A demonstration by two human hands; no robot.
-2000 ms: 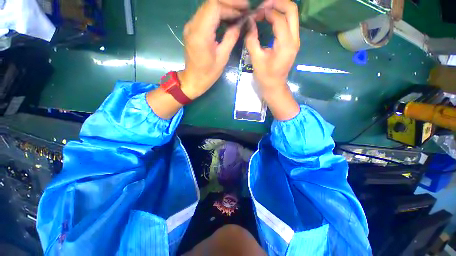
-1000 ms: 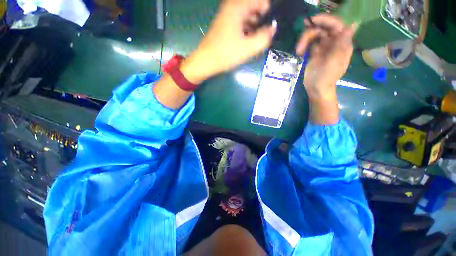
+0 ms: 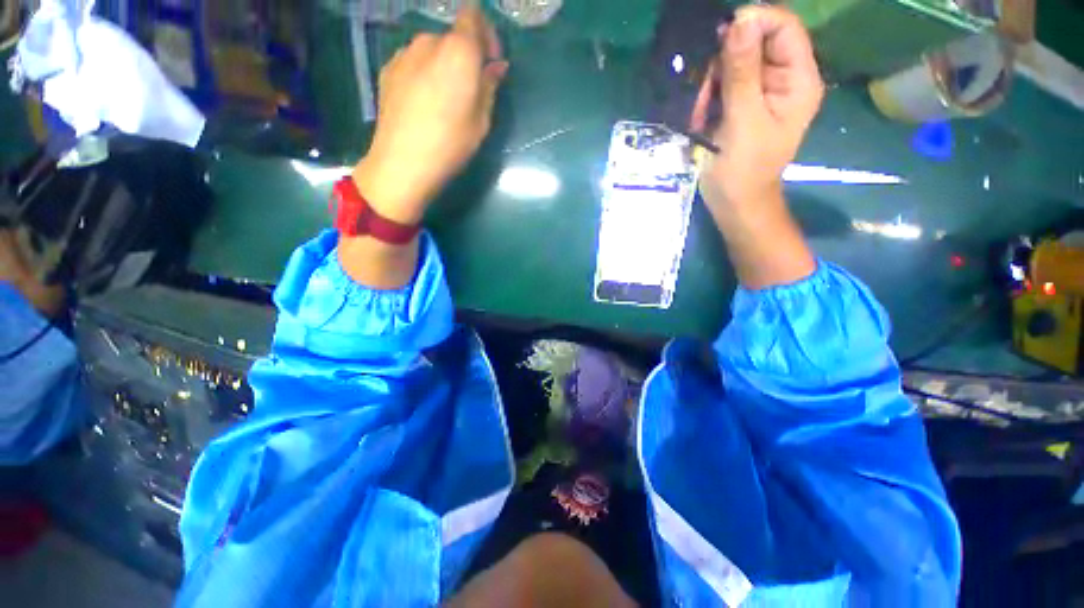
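Observation:
An opened smartphone [image 3: 642,220] lies on the shiny green mat, a little right of centre. Its wide lower part is bright white and its upper part shows small internal parts. My right hand [image 3: 761,101] is just above and right of the phone, fingers curled, with a thin dark tool [image 3: 706,141], perhaps tweezers, sticking out below it near the phone's top right corner. My left hand [image 3: 430,116] is left of the phone, fingers drawn together and pointing to the far edge; whether it holds anything cannot be told.
Clear round cups [image 3: 527,10] stand at the far edge. A green box [image 3: 886,48], a pale round tub [image 3: 939,86] and a blue pick [image 3: 933,140] are at right, with a yellow and black power box [image 3: 1048,327]. A white bag [image 3: 119,89] and another person's blue sleeve [image 3: 36,380] are at left.
My hands have moved apart. My left hand has moved left, away from the phone, towards the far cups. My right hand stays near the phone's top. Another person's sleeve has come into view at left.

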